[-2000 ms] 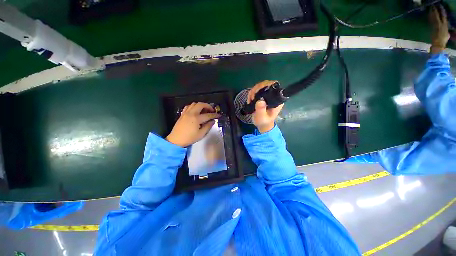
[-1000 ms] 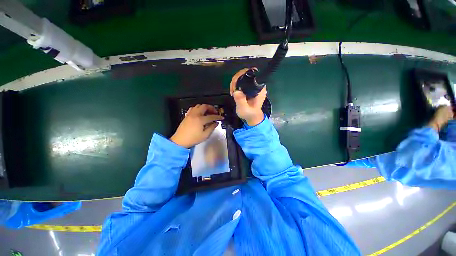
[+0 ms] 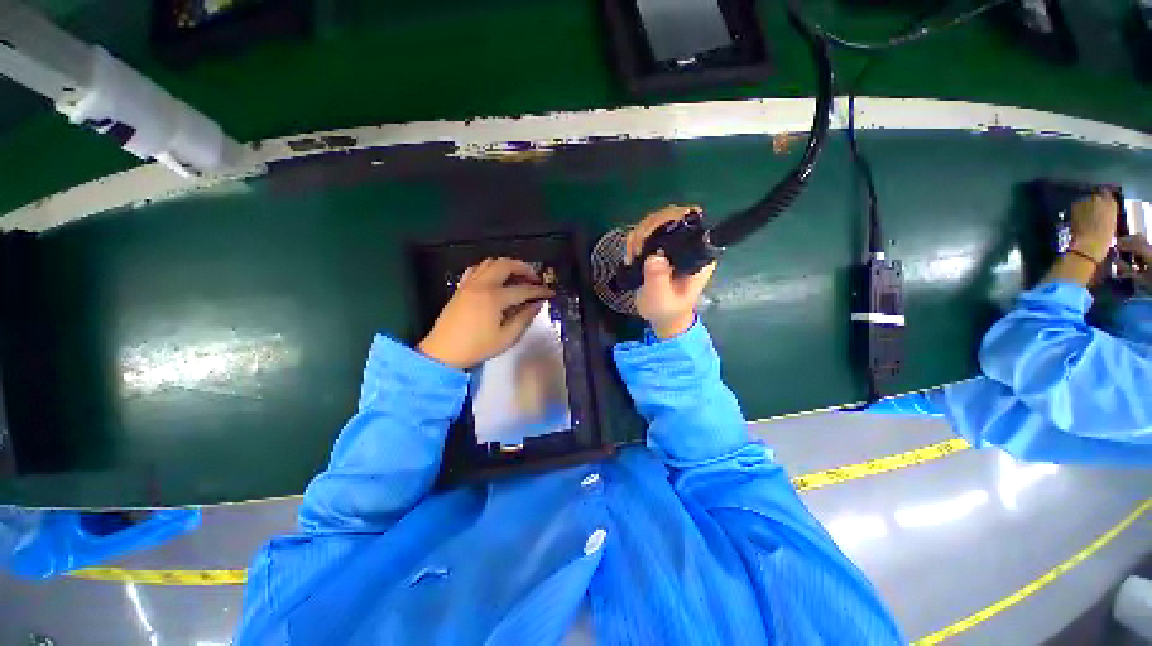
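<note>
A tablet unit point(image 3: 521, 391) with a silver-white plate lies in a black tray point(image 3: 591, 416) in front of me. My left hand point(image 3: 486, 313) rests over the unit's top end, fingers bent near the circuit board point(image 3: 547, 278); whether it pinches anything is hidden. My right hand point(image 3: 670, 280) grips the black electric screwdriver point(image 3: 682, 245), held tilted to the right of the tray with its tip end over the round ringed screw dish point(image 3: 612, 268). The tip itself is too small to tell.
The thick screwdriver cord point(image 3: 790, 189) curves up and back. A slim black box point(image 3: 886, 318) lies on the bench at right. A person's hands point(image 3: 1094, 225) work at another tray at far right. More trays point(image 3: 689, 63) stand beyond the pale rail point(image 3: 581, 131). A white pipe arm point(image 3: 139, 114) is at upper left.
My right hand moved with the screwdriver from beside the tray's top right corner back right to the dish. My left hand stayed at the board. The other person's hands moved onto their tray.
</note>
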